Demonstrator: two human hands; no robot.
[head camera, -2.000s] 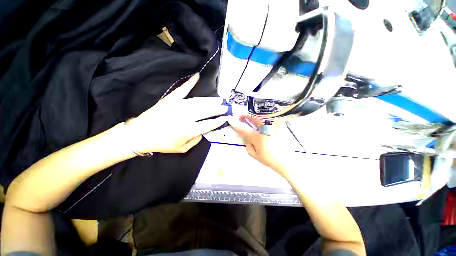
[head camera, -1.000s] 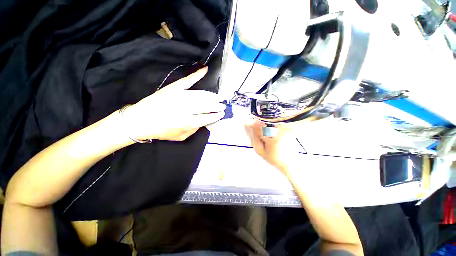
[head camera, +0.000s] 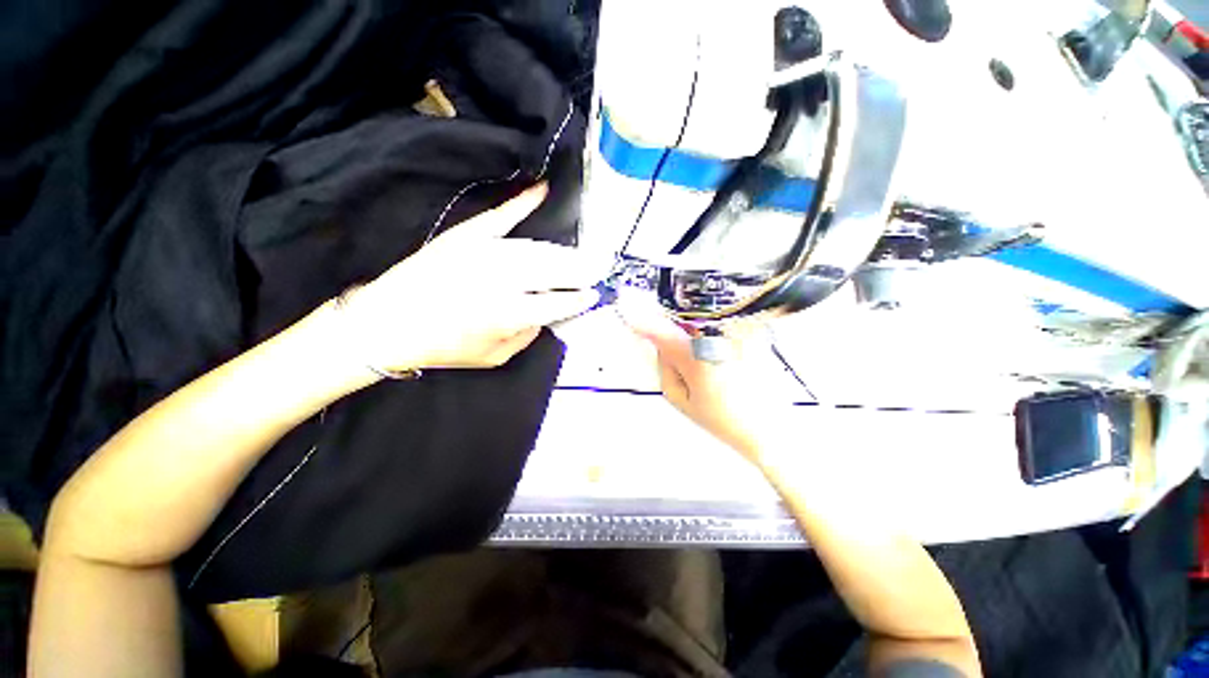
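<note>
A large black garment (head camera: 438, 464) fills the left side, with a thin white stitch line running down it. My left hand (head camera: 471, 298) lies on the cloth, its fingertips at the garment's edge beside the needle area. My right hand (head camera: 696, 371) is just right of the needle, fingertips close to the presser foot (head camera: 636, 276) and near the left fingertips; glare hides whether it grips the cloth. A grey band is on one of its fingers. The white sewing machine (head camera: 743, 133) with a blue stripe stands above both hands.
A smartphone (head camera: 1061, 437) lies on the white table at the right. A measuring tape strip (head camera: 650, 529) runs along the table's front edge. Dark cloth (head camera: 1034, 603) hangs below the table at the right. A small tan piece (head camera: 434, 99) shows on the garment at the upper left.
My right hand moved away from my left fingertips and now is back close to them at the needle. My left hand stays on the cloth. The view has shifted slightly.
</note>
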